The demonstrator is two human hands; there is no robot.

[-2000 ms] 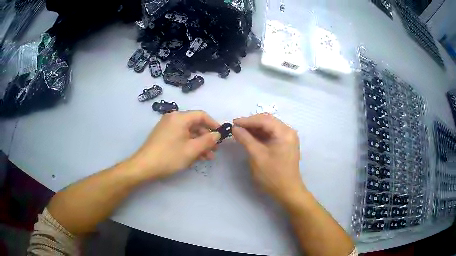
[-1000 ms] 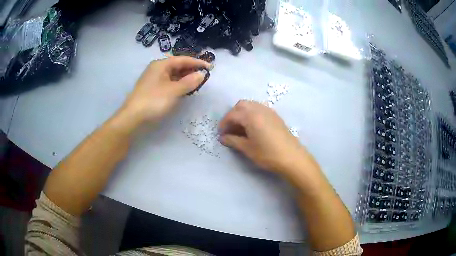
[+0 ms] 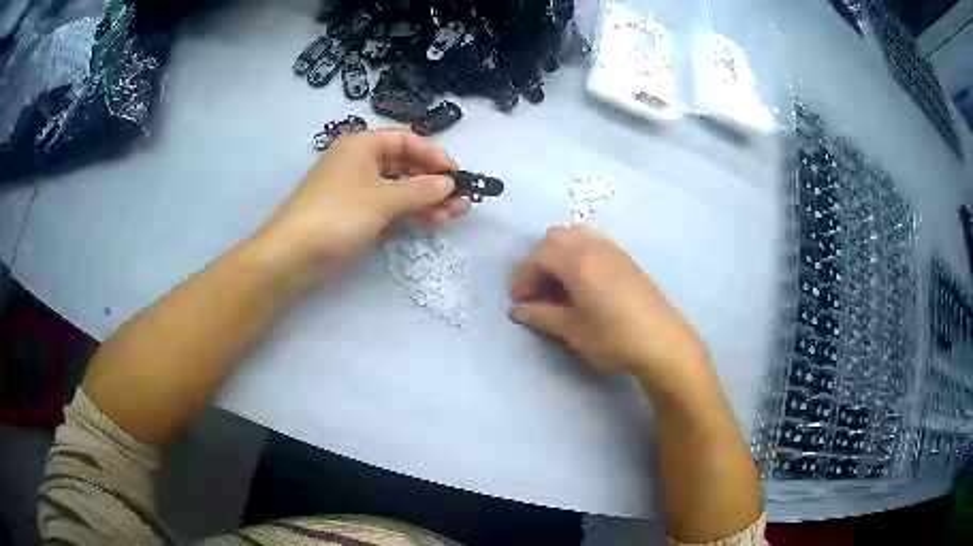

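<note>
My left hand [image 3: 389, 197] pinches a black oblong housing [image 3: 478, 186] between thumb and fingers; it points right and shows small pale openings. My right hand [image 3: 565, 288] is over the table to the right of the flat pile of tiny white inserts [image 3: 429, 275]. Its thumb and fingertips are slightly blurred and near each other; whether a tiny piece is between them cannot be told. A second small pile of white pieces [image 3: 590, 192] lies just beyond my right hand. The loose heap of black housings [image 3: 427, 43] lies at the far side.
A clear blister tray [image 3: 843, 320] with rows of black parts is at right, with more trays beyond. Two white boxes [image 3: 637, 64] in clear plastic lie at the far side. A clear bag of black parts [image 3: 80, 91] is at far left. The table's edge [image 3: 352, 467] curves near me.
My hands were together on a housing, then parted. My left hand now shows a housing further right and turned sideways. My right hand has moved right, off the white pile's edge.
</note>
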